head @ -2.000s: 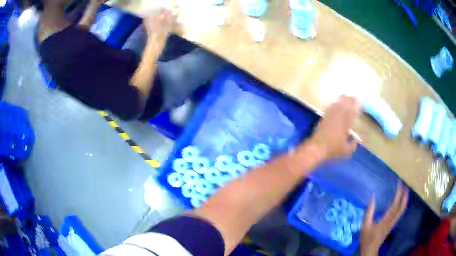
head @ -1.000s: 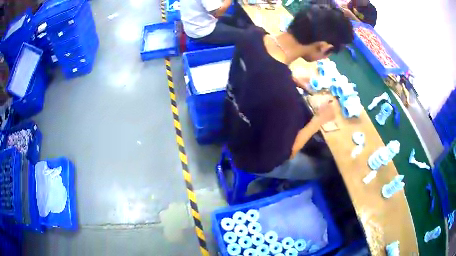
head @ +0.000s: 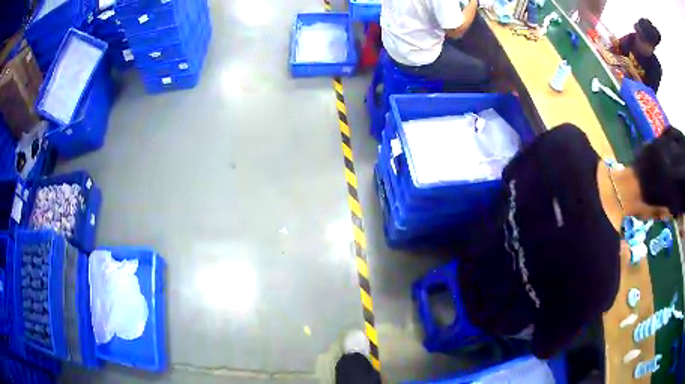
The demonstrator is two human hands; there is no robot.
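Neither of my hands is in the picture. A blue tray (head: 557, 367) with a pale liner lies nearest, cut off by the bottom edge at the right. Pale blue parts (head: 655, 324) lie in a row at the lower right, across the tan bench edge (head: 617, 341) and the green top. A round pale piece (head: 633, 298) lies on the tan strip above them. A dark shape with a white tip (head: 356, 343), perhaps a leg and shoe, shows at the bottom centre beside the striped tape.
A person in a dark top (head: 556, 232) sits at the bench, by a blue stool (head: 439, 304) and stacked bins (head: 398, 214). A person in a white top (head: 420, 30) sits farther up. Yellow-black tape (head: 353, 202) crosses the grey floor (head: 248, 202). Blue bins (head: 160, 307) line the left.
The view has swung toward the floor and aisle. The near tray of ring-like ends has mostly left the picture. My hands and arm, seen two seconds ago, are out of view.
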